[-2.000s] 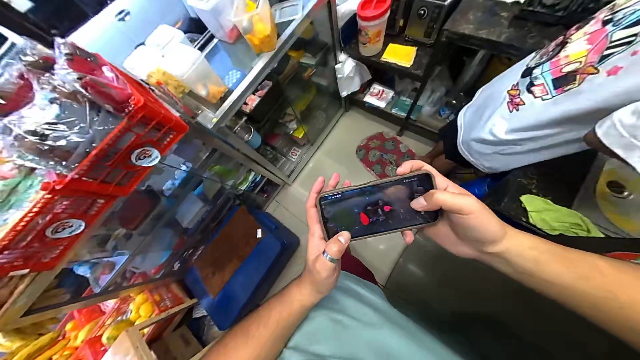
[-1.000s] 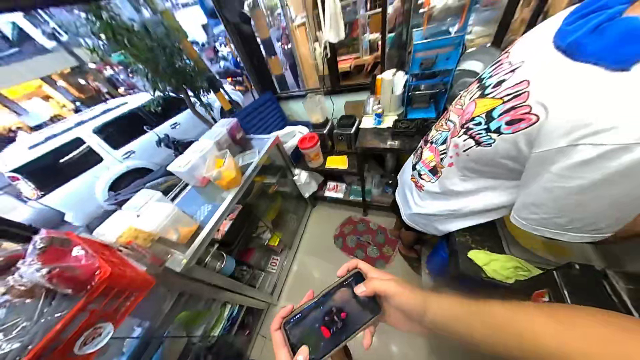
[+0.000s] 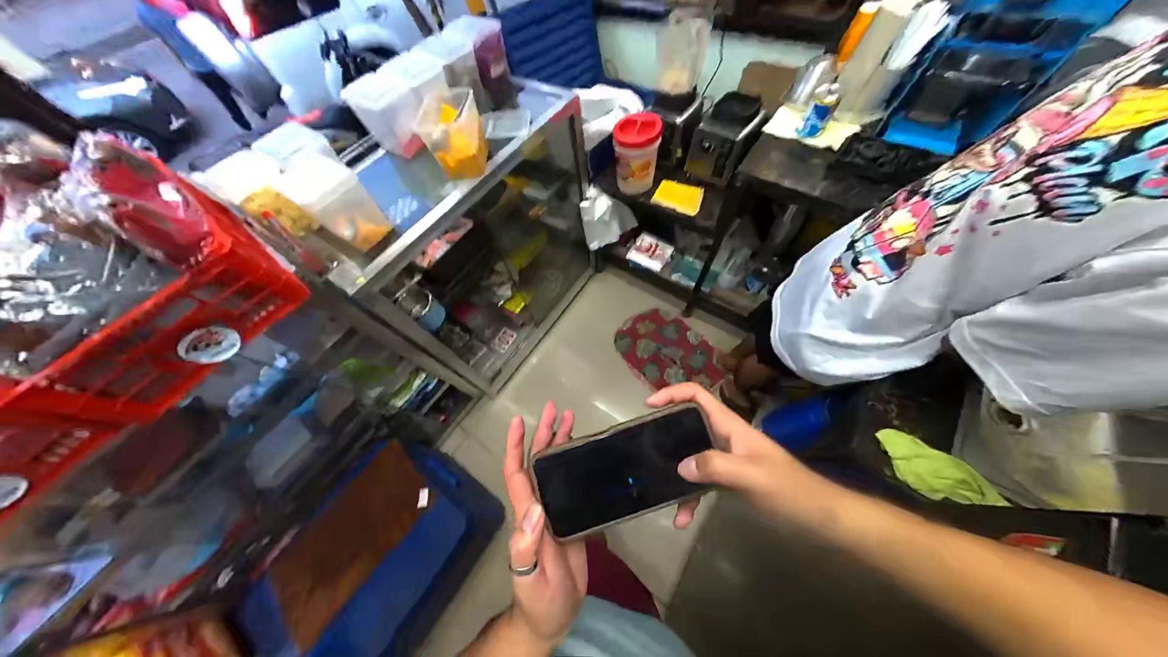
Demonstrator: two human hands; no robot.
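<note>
A smartphone [image 3: 625,472] in a thin case lies sideways between both hands, its screen nearly black with a small bluish mark. My left hand [image 3: 546,529], with a ring on one finger, holds the phone's left end, thumb at the lower left edge and fingertips showing beyond the frame. My right hand [image 3: 721,452] grips the other end, its thumb over the screen and its index finger along the top edge. Below the phone, a bit of my light teal clothing shows.
A person in a white printed shirt [image 3: 876,301] stands at the right, by a green cloth [image 3: 940,470] and a metal sink [image 3: 1077,447]. A glass display case [image 3: 511,265] holds up tubs. Red crates [image 3: 155,338], a blue bin [image 3: 447,538] and an oval floor mat [image 3: 671,349] are around.
The phone's screen has turned from a picture with red shapes to nearly black. Both hands still hold the phone. The view has swung up and partly back down.
</note>
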